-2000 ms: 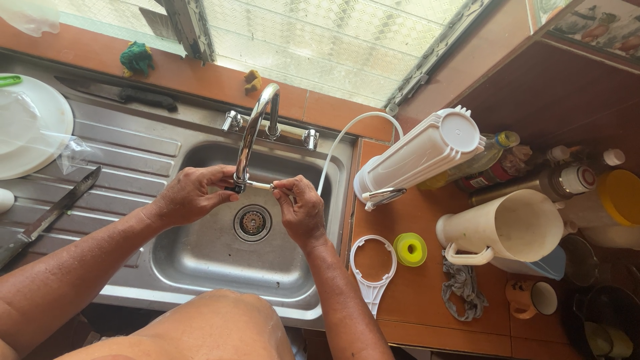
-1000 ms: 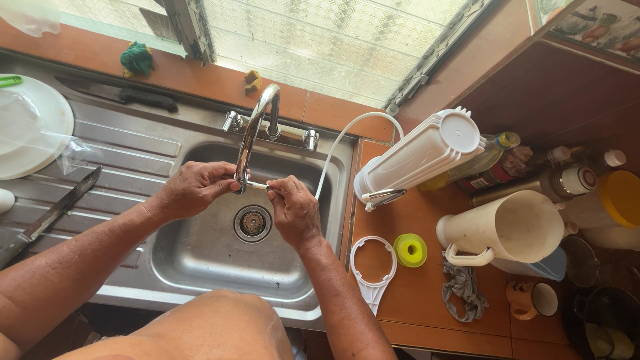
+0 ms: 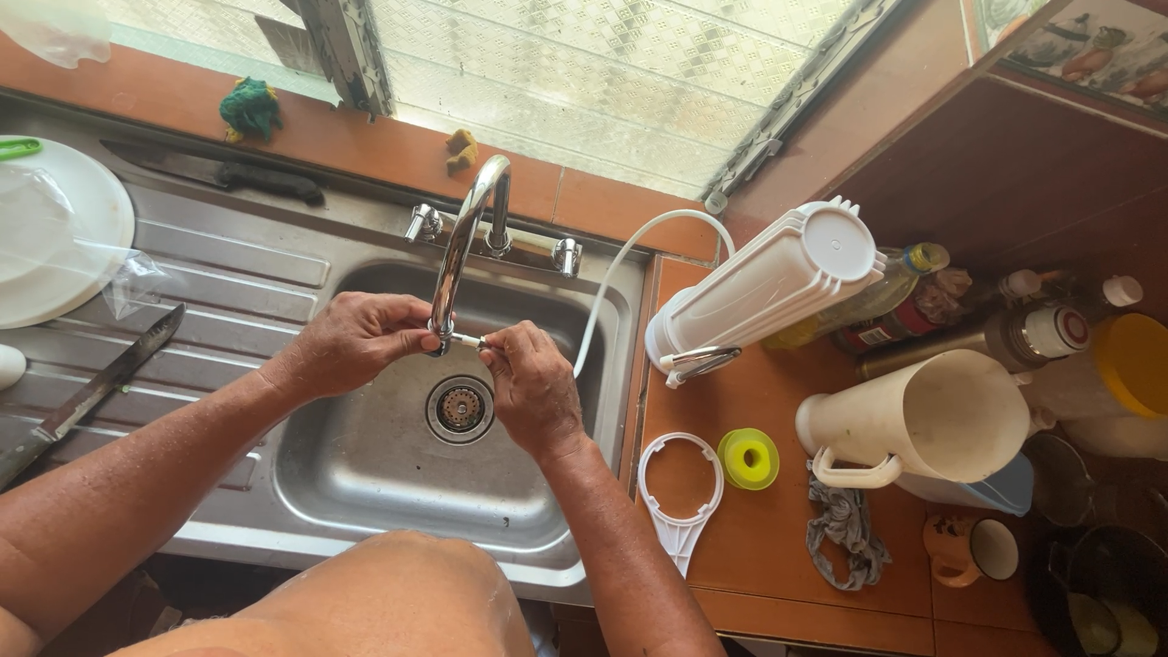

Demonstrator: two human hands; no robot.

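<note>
My left hand (image 3: pixel 370 339) grips a small dark fitting at the spout end of the chrome gooseneck faucet (image 3: pixel 467 224). From its right side a short white tube piece (image 3: pixel 468 338) sticks out toward my right hand (image 3: pixel 531 374), whose thumb and fingertips pinch the tube's near end. Both hands are above the stainless steel sink basin (image 3: pixel 383 474) and its drain strainer (image 3: pixel 460 409). A white hose (image 3: pixel 610 265) arches from behind my right hand to the white water filter housing (image 3: pixel 766 283), which stands on the tiled counter. The fitting is partly covered by my fingers.
A white ring wrench (image 3: pixel 680 525) and a yellow-green tape spool (image 3: pixel 748 458) lie right of the sink, near a plastic pitcher (image 3: pixel 912 420), a grey rag (image 3: pixel 844 534) and an orange mug (image 3: pixel 969 549). Two knives, one at the back (image 3: pixel 214 172) and one nearer (image 3: pixel 100 388), lie on the drainboard beside white plates (image 3: pixel 100 196).
My right hand has shifted slightly around the white tube piece. My left hand stays at the faucet's spout end.
</note>
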